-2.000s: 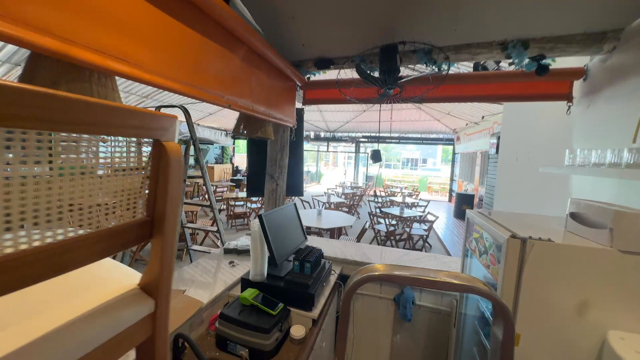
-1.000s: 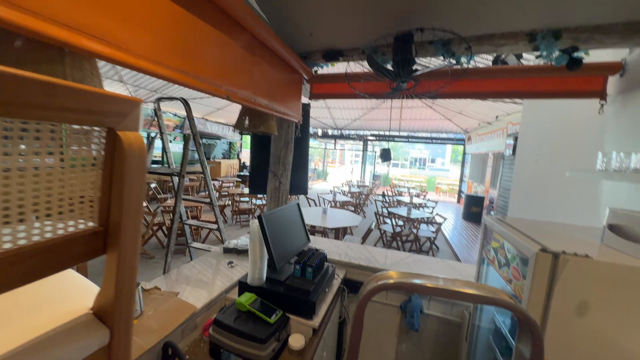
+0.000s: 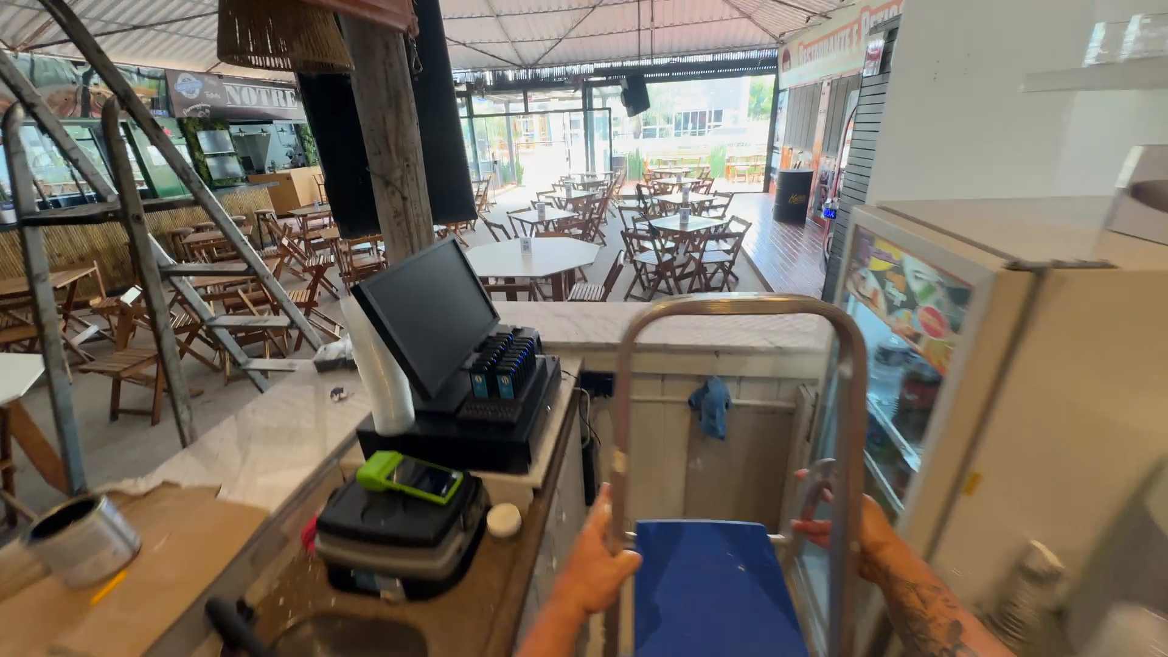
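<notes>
A metal step stool with a curved tubular handrail (image 3: pixel 741 307) and a blue top step (image 3: pixel 716 584) stands upright in front of me. My left hand (image 3: pixel 598 566) is closed around the left upright of its frame, just above the step's height. On the other side, my right hand (image 3: pixel 835 525) is at the right upright, its fingers curled at a metal part of the frame there; the upright hides some of the hand. The step lies between both hands.
A touchscreen register (image 3: pixel 429 319), a green card terminal (image 3: pixel 411 476) on a black case, and an open paint can (image 3: pixel 84 540) stand at left. A metal stepladder (image 3: pixel 137 237) rises beyond the counter. A glass-door fridge (image 3: pixel 899 365) borders the right.
Both of my hands have come into view at the step stool's frame. The view has tipped down, and the chair at the left and orange beams are out of it.
</notes>
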